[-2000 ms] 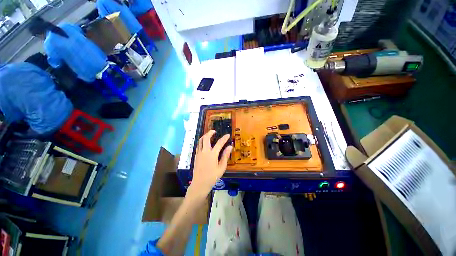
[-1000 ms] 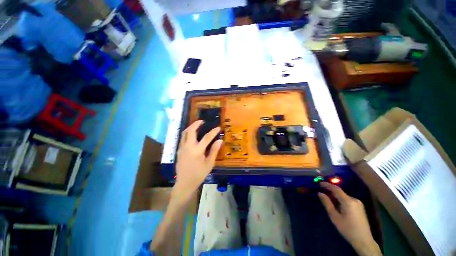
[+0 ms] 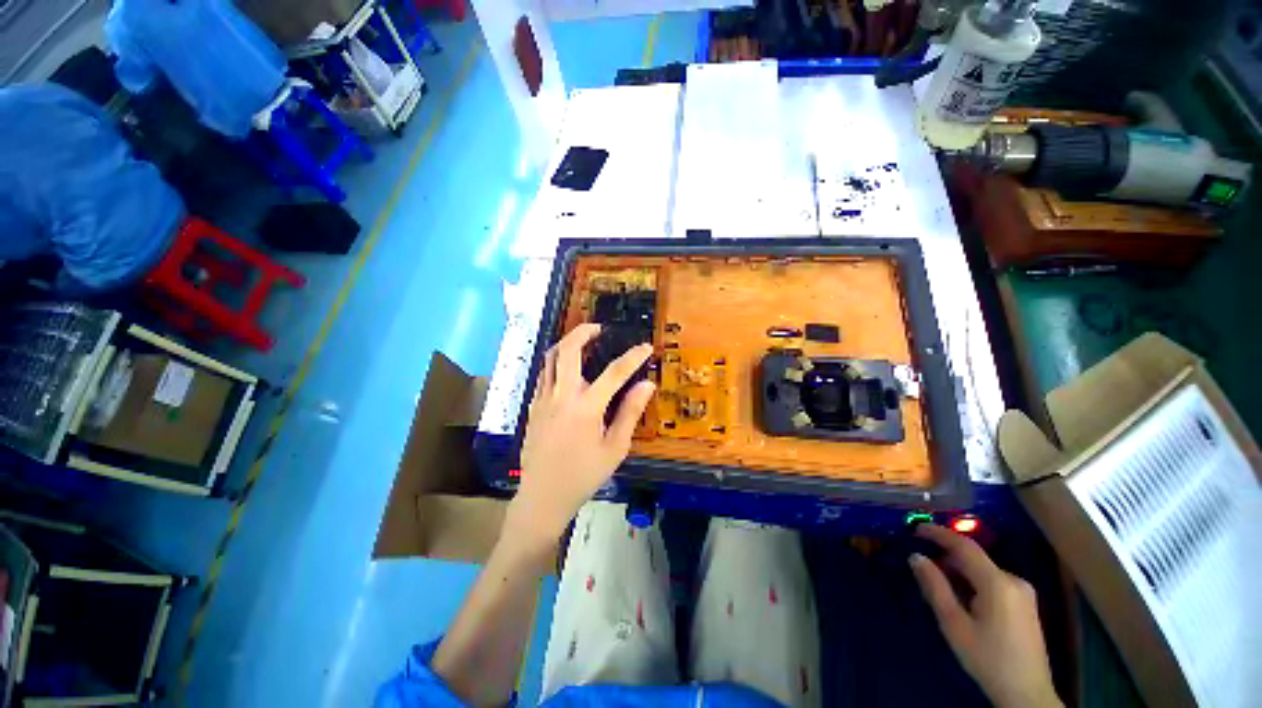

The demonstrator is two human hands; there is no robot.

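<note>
My left hand (image 3: 574, 429) lies with its fingertips on the black left fixture nest (image 3: 626, 321), at the left of the orange fixture plate (image 3: 775, 288) in its dark frame. The fingers are spread and partly cover the nest; whether they hold a small part cannot be told. My right hand (image 3: 985, 609) is at the front panel, its fingertips beside the green-lit button (image 3: 920, 520) and left of the red light (image 3: 966, 524). No object shows in it. The right fixture nest (image 3: 830, 398), black with a round centre, sits untouched on the plate.
Behind the plate is a white table (image 3: 623, 127) with a black pad (image 3: 580, 168) and tiny black pieces (image 3: 865, 187). At right are a bottle (image 3: 980, 80), a heat gun (image 3: 1128, 161) and an open carton (image 3: 1093, 401) with a white sheet (image 3: 1201, 519). Blue-clothed people sit at upper left.
My right hand has come into view from the lower right and rests at the front panel by the green light. My left hand stays on the left nest. The camera view has shifted.
</note>
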